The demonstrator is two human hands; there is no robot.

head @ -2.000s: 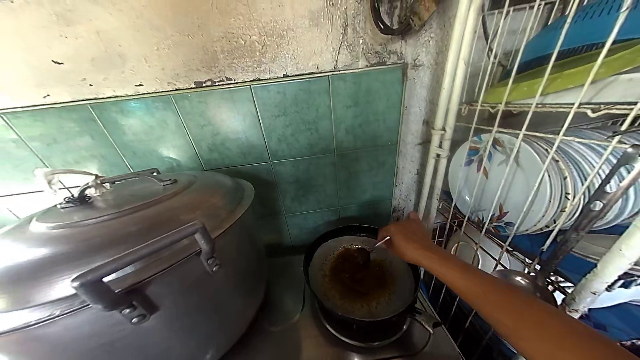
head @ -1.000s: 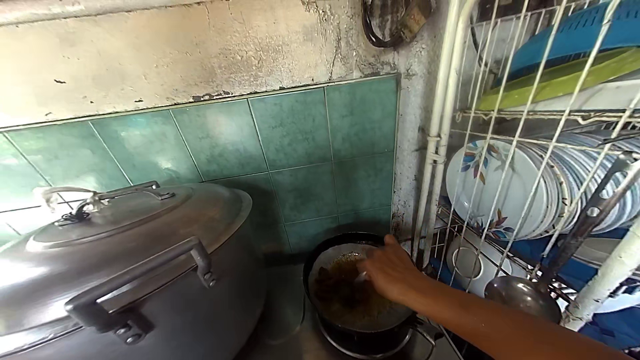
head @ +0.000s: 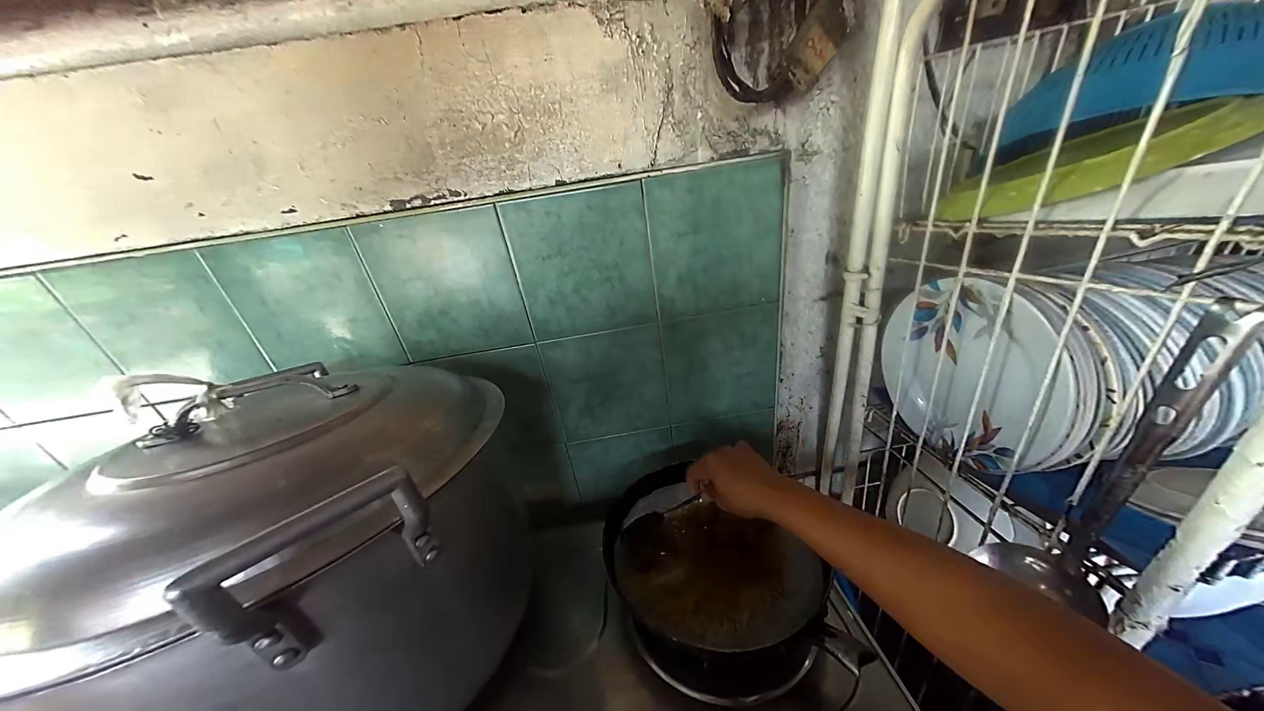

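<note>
A dark round pan sits on a stove burner, with brown oily liquid in it. Over the pan's far rim is my right hand, its fingers closed on the thin handle of a utensil. The utensil's head dips toward the liquid at the pan's left side and is too dark to make out. My left hand is outside the view.
Left of the pan stands a large lidded aluminium pot with metal handles. A white wire dish rack at the right holds plates, plastic trays and a metal ladle. Green tiles line the wall behind.
My right hand, still on the utensil, has moved about over the pan and is now at its far rim. The utensil's head has shifted to the pan's left side.
</note>
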